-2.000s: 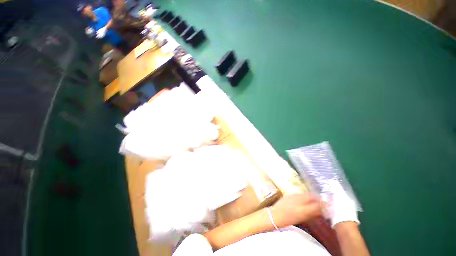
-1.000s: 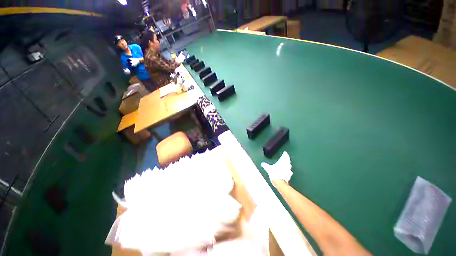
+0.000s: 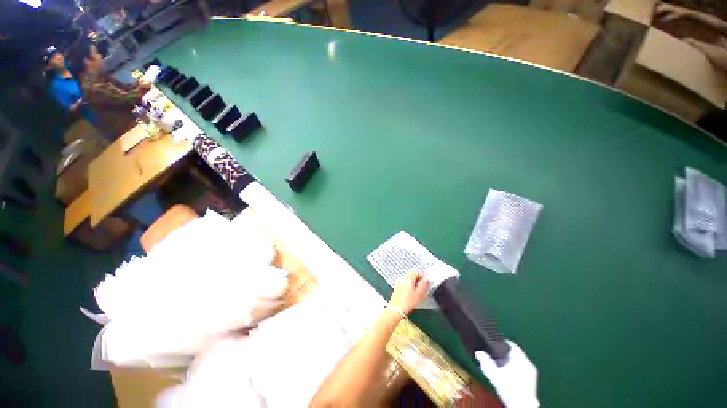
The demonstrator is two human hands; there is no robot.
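Observation:
My left hand point(image 3: 410, 292), bare with a thin bracelet, grips a dimpled bubble bag point(image 3: 397, 259) near its mouth, above the belt's near edge. My right hand point(image 3: 514, 373), in a white glove, holds the far end of a black oblong unit point(image 3: 470, 319). The unit's other end is at the bag's mouth; how far it is inside is hidden. One black unit point(image 3: 303, 171) stands alone on the green belt point(image 3: 606, 263), with a row of several more point(image 3: 211, 106) beyond it. A bubble bag point(image 3: 502, 231) lies on the belt beyond my hands.
A bright white heap of bags point(image 3: 191, 295) lies on a carton at the left. More bubble bags point(image 3: 701, 211) lie at the right edge. Two people point(image 3: 108, 92) are at the far left. Another person's arms point(image 3: 693, 28) are at an open carton point(image 3: 685, 68) across the belt.
My right hand has taken the nearest black unit and brought it back towards me. My left hand has come into view with a bag. The view has turned right, showing more bags.

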